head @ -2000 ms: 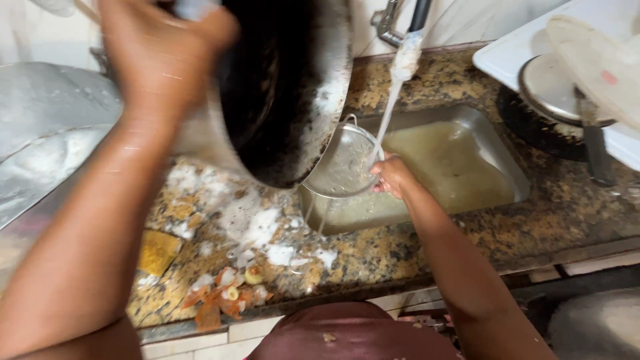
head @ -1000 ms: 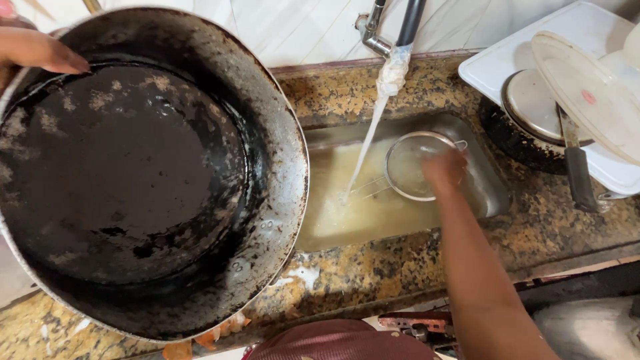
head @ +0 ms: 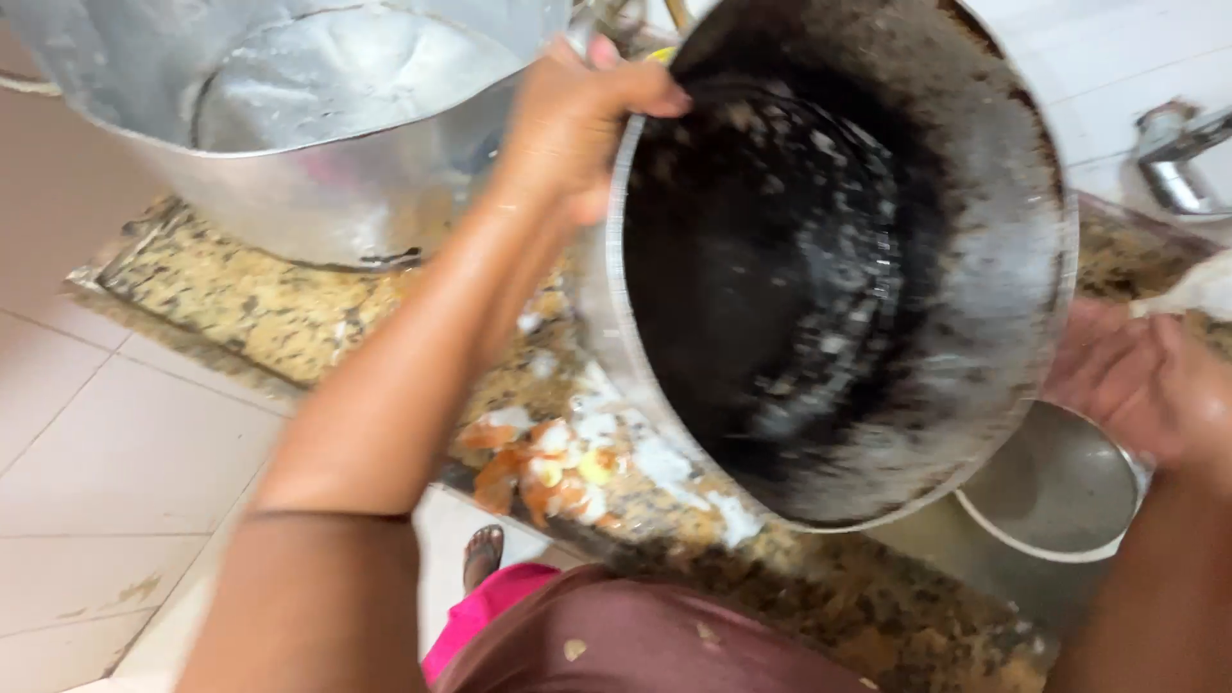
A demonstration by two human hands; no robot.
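A large metal pot (head: 770, 260) with a blackened inside is tilted over the counter, its mouth facing me. My left hand (head: 587, 125) grips its rim at the upper left. My right hand (head: 1126, 375), blurred, is at the pot's right side with its fingers partly behind the rim; whether it touches the pot I cannot tell. Just below that hand, a round mesh strainer (head: 1054, 481) lies over the sink (head: 991, 558), partly covered by the pot and my right forearm.
A large aluminium pot (head: 318, 183) stands on the granite counter (head: 231, 298) at the left. Orange peelings (head: 529, 472) and white foam (head: 664, 462) lie near the front edge. A chrome tap fitting (head: 1179, 164) is on the tiled wall at the right.
My right hand, over the strainer in the sink a second ago, is now beside the pot. The blackened pot has tilted differently in my left hand. The view has swung left.
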